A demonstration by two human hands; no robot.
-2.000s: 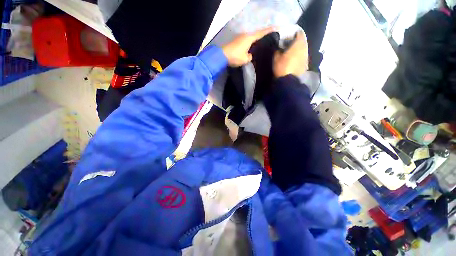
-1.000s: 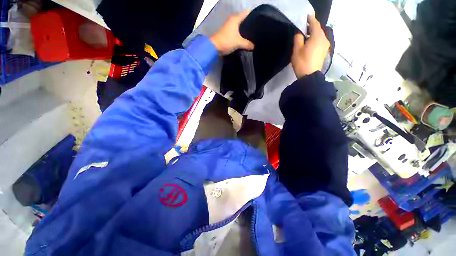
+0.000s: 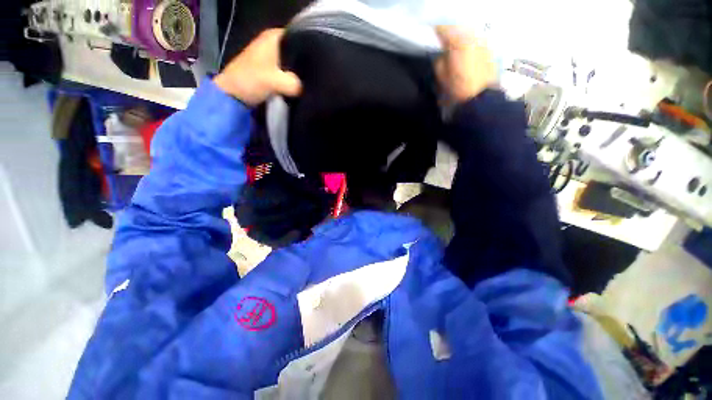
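Observation:
A black fabric panel with pale grey folded layers along its top (image 3: 359, 109) is held up in front of me, bowed between my two hands. My left hand (image 3: 261, 69) grips its left edge, with the thumb on the black side. My right hand (image 3: 467, 66) grips its upper right edge and is somewhat blurred. A pale grey flap hangs below my left hand. The fingers behind the cloth are hidden.
The sewing machine (image 3: 648, 160) lies to the right of my right forearm. A second machine with a purple part and round cream centre (image 3: 173, 25) is at the upper left. A blue basket (image 3: 117, 183) stands at the left. Black cloth (image 3: 281, 209) lies below the panel.
The view has swung left, bringing in the purple machine. My hands have moved farther apart, and the black panel is now lifted and spread between them with the grey layers at its top.

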